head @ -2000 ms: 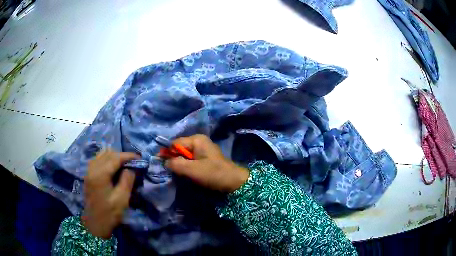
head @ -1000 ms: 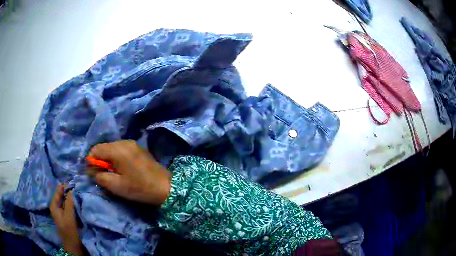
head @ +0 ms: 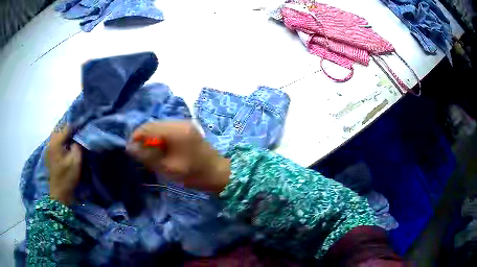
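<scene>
A blue patterned denim jacket [head: 222,120] lies bunched on the table in front of me, with a dark folded part raised at the upper left. My left hand [head: 64,164] grips the jacket cloth beside a stitched edge. My right hand [head: 175,154] is blurred and closed around orange-red thread snips [head: 151,142], at the same edge. The snips' blades cannot be made out. Whether my right hand also holds cloth cannot be told.
The white table [head: 219,41] carries a red-and-white cloth item with cords [head: 334,31] at the upper right. Other denim lies at the far left [head: 131,11] and far right [head: 418,23]. The table's edge runs down the right, with dark blue material [head: 413,151] below.
The view has swung right. The jacket cloth is now lifted and folded over, showing its dark side. My left hand has come up on the cloth. My right hand still holds the snips.
</scene>
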